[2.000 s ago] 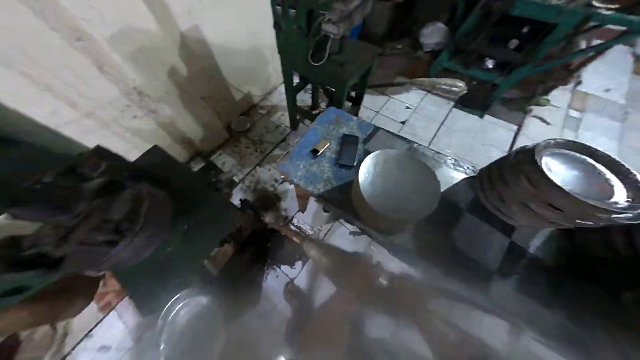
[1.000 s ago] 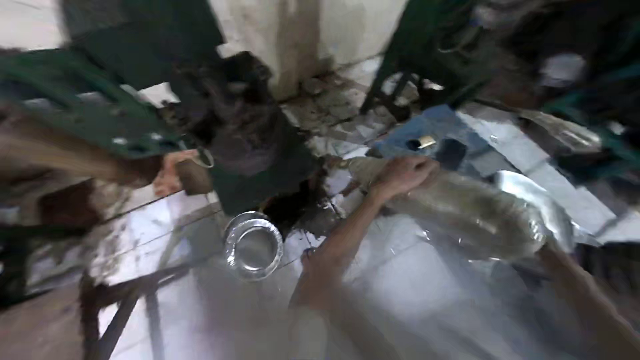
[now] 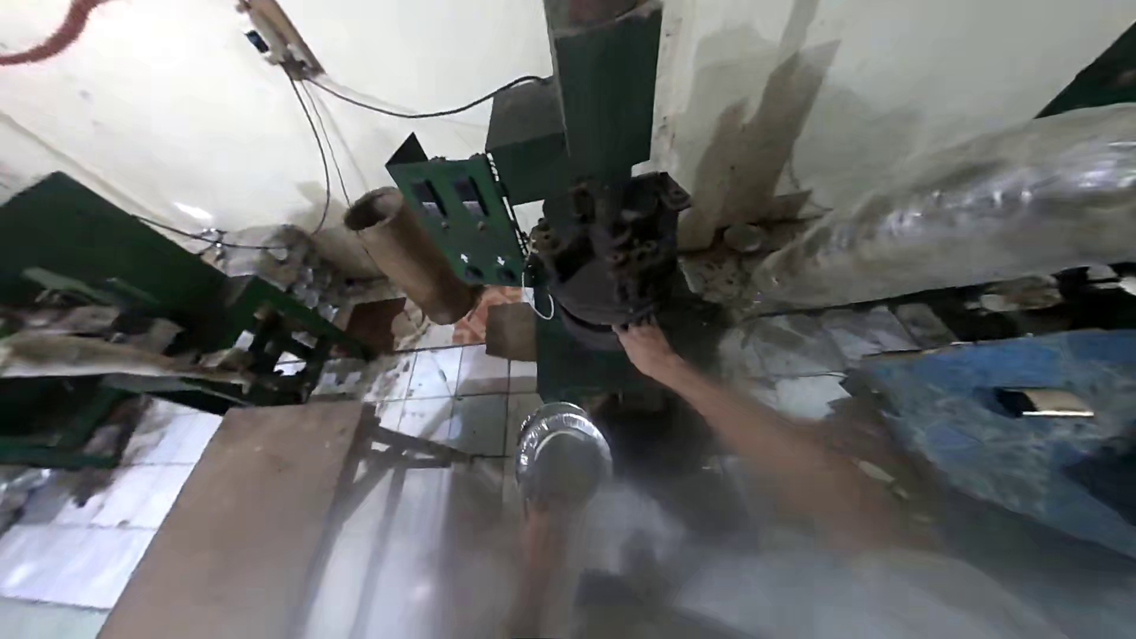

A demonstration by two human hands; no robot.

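A green press machine (image 3: 612, 98) stands ahead with a dark round die (image 3: 599, 293) low on it. The fingertips of my right hand (image 3: 645, 349) are at the lower front edge of the die; whether they grip it cannot be told. Below the die is a shiny silver round plate or pan (image 3: 563, 451) with a raised, crinkled rim. My left hand (image 3: 543, 515) is blurred at the plate's near edge, and its grip is unclear. A green control box (image 3: 461, 217) with two displays is fixed left of the die.
A brown tube (image 3: 413, 253) leans by the control box. A brown board-topped stand (image 3: 248, 497) is at the lower left. Rightward, a long plastic-wrapped roll (image 3: 967, 209) extends above a blue worn surface (image 3: 994, 435) bearing a gold-coloured object (image 3: 1052, 402). Cables hang on the wall.
One second ago a hand was at the wrapped roll and the silver plate had no hand at it. Now one hand is at the die and the other at the plate. The view has swung left.
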